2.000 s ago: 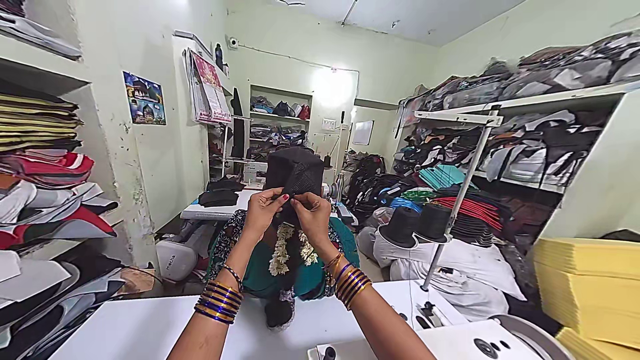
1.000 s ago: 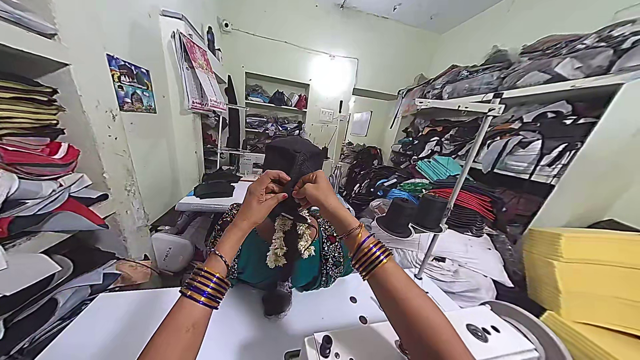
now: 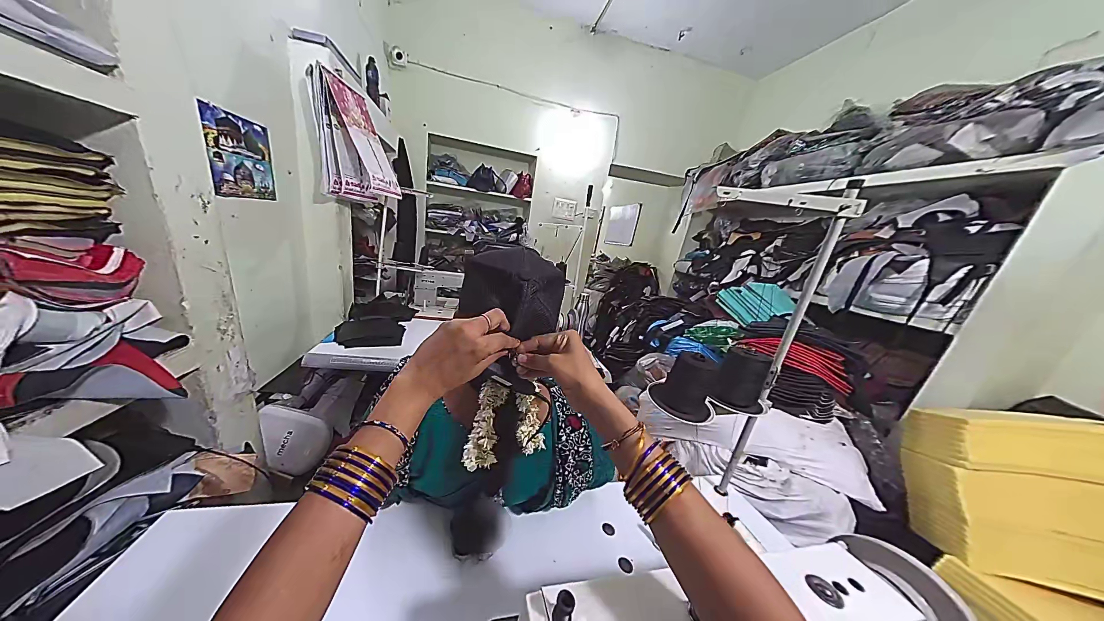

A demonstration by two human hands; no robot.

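A black fabric piece, shaped like a cap or small bag (image 3: 513, 289), is held up in front of me, above the white table. My left hand (image 3: 461, 349) pinches its lower edge with thumb and forefinger. From the other side my right hand (image 3: 556, 352) grips the same edge, its fingertips nearly touching the left ones. What lies between the fingertips is too small to tell. Just beyond, a person in a teal and patterned garment (image 3: 444, 453) sits facing away, with a white flower garland (image 3: 485, 427) in the hair. The black piece hides that person's head.
A white sewing machine (image 3: 690, 586) stands at the near right of the white table (image 3: 233, 552). Behind it rise a metal thread stand (image 3: 789, 336) and black thread cones (image 3: 686, 384). Yellow sheets (image 3: 1000, 492) are stacked at right. Shelves of folded fabric (image 3: 56, 190) line the left.
Both hands stay at the black piece; their fingertips have shifted slightly along its lower edge. The knuckles of my right hand have opened out from a tighter curl.
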